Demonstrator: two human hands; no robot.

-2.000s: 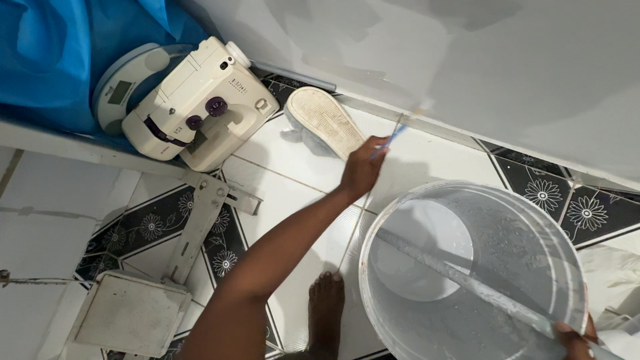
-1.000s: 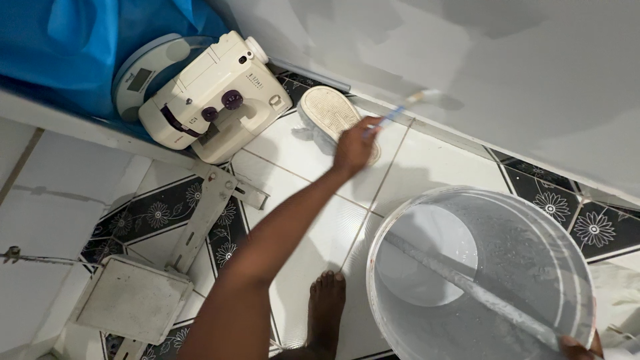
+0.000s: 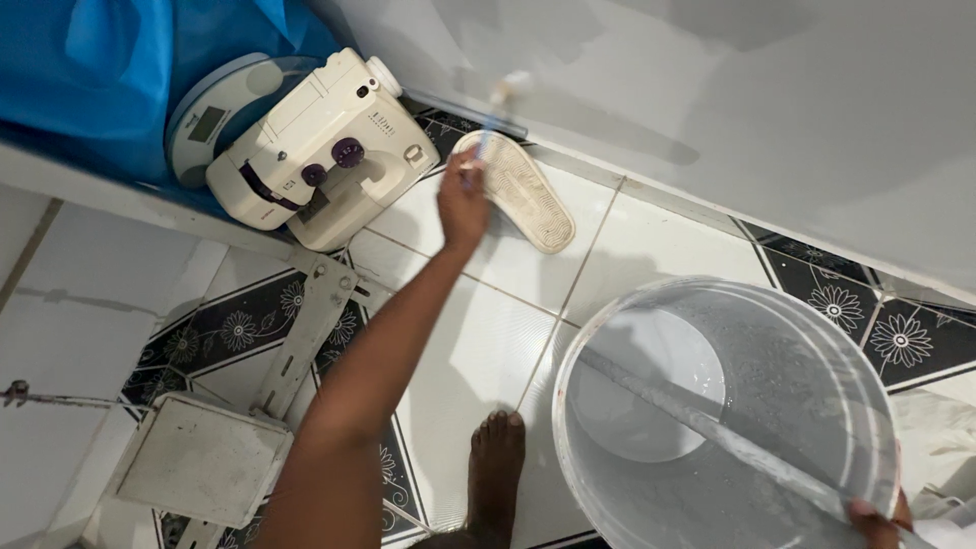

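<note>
My left hand (image 3: pixel 463 194) holds a thin paintbrush (image 3: pixel 496 114) with a blue handle, its bristle end blurred and up against the grey wall. Behind that hand a shoe (image 3: pixel 526 191) lies sole up on the tiles. At the lower right my right hand (image 3: pixel 881 522), partly cut off by the frame edge, grips the rim of a large plastic bucket (image 3: pixel 808 396) and a long stick (image 3: pixel 709 427) that leans in it. White liquid (image 3: pixel 656 381) covers the bucket's bottom.
A cream sewing machine (image 3: pixel 328 145) and a round scale (image 3: pixel 206 126) stand by blue plastic sheeting (image 3: pixel 84 69) at the upper left. A metal bracket with a pedal plate (image 3: pixel 206 457) is at the lower left. A bare foot (image 3: pixel 496 473) rests on the tiles, left of the bucket.
My left hand has moved left along the wall with the paintbrush, from right of the shoe to its left side. My right hand stays at the bucket's rim.
</note>
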